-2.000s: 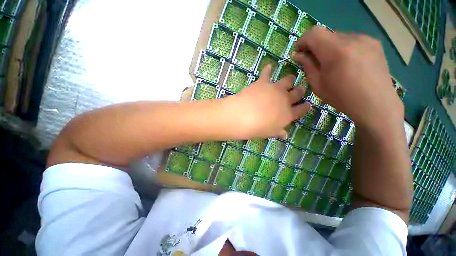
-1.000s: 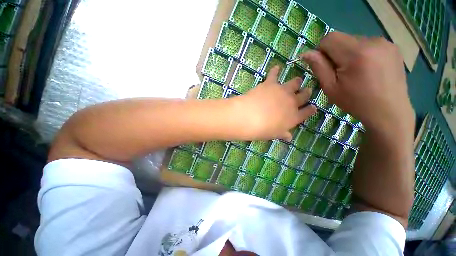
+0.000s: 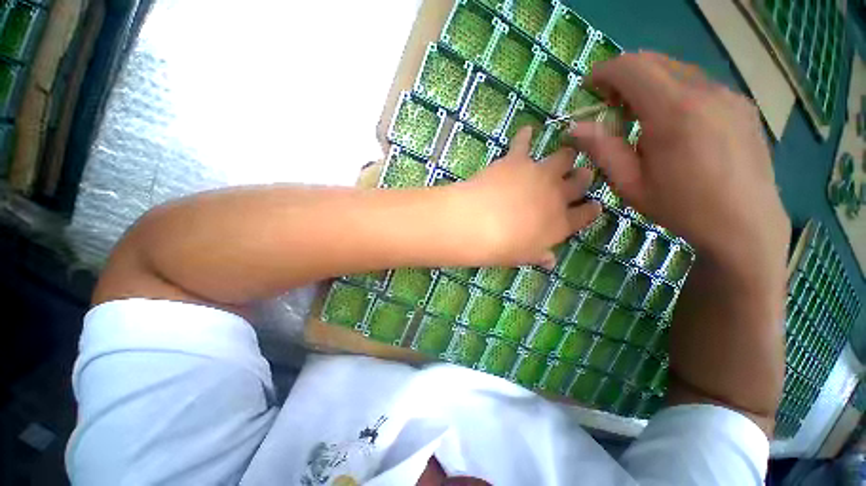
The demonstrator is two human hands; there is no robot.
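Note:
A grid of small green squares with pale edges (image 3: 508, 308) lies on a brown cardboard sheet (image 3: 366, 340) in front of me. My left hand (image 3: 532, 204) rests on the middle of the grid with its fingers spread; it holds nothing that I can see. My right hand (image 3: 631, 133) is over the upper right of the grid, just beyond my left fingertips. Its thumb and forefinger pinch a thin pale stick (image 3: 586, 113), whose tip points left at the squares. What the tip touches is too small to tell.
White-silver padding (image 3: 123, 180) lies at the left. More green grids stand at the far right (image 3: 817, 318) and upper right (image 3: 807, 57) on a dark green mat (image 3: 660, 28). Loose green pieces (image 3: 845, 180) lie on cardboard at the right edge. Brown board edges (image 3: 52, 104) show at far left.
My right hand has moved slightly right, and its finger and thumb are now wider apart, showing more of the stick. My left hand stays on the grid. The grid appears shifted slightly right.

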